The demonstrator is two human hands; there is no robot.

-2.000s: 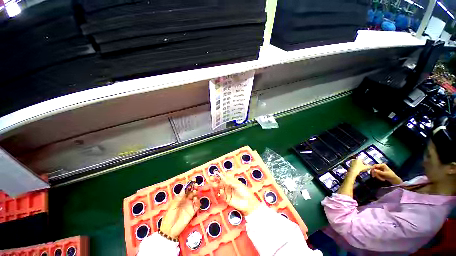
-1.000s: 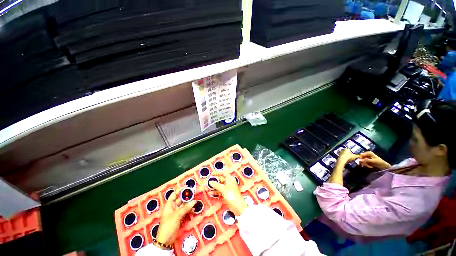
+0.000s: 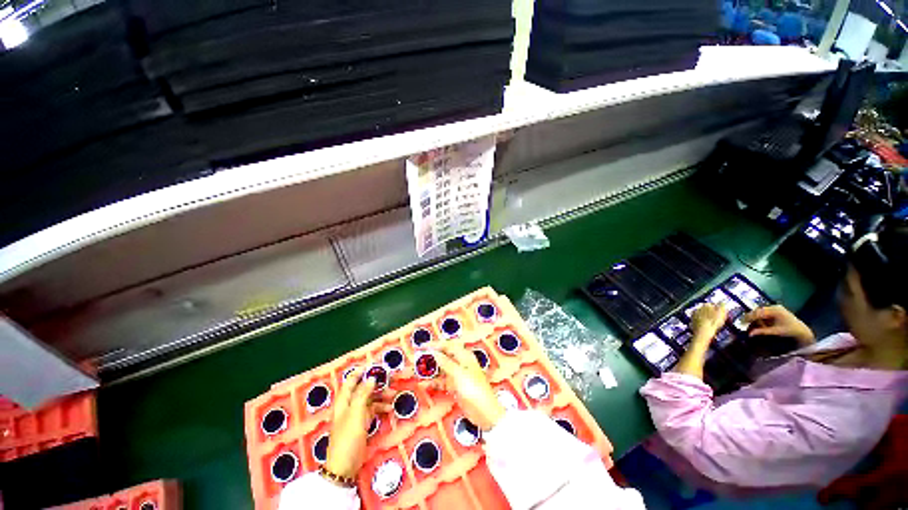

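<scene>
An orange-red compartment tray [image 3: 261, 446] lies in front of me with round black-faced watch cases [image 3: 426, 455] in its pockets. One silver-white case [image 3: 387, 478] sits near the front. My left hand [image 3: 350, 423] holds a round case [image 3: 375, 377] in its fingertips over the tray's middle; its face shows some red. My right hand [image 3: 465, 383] holds another round case [image 3: 426, 366] with red on its face, just to the right. The two held cases are apart. Fingers partly hide nearby pockets.
A clear plastic bag [image 3: 567, 334] lies right of the tray. A person in a pink smock [image 3: 787, 423] works at black trays [image 3: 657, 284] on the right. An instruction sheet [image 3: 450, 196] hangs from the ledge. More orange trays [image 3: 45, 426] are at the left. Black stacked trays [image 3: 329, 70] fill the shelf.
The view has shifted slightly. Both hands remain over the tray's middle. Red now shows on the case in my right hand; a second ago it showed on the left one.
</scene>
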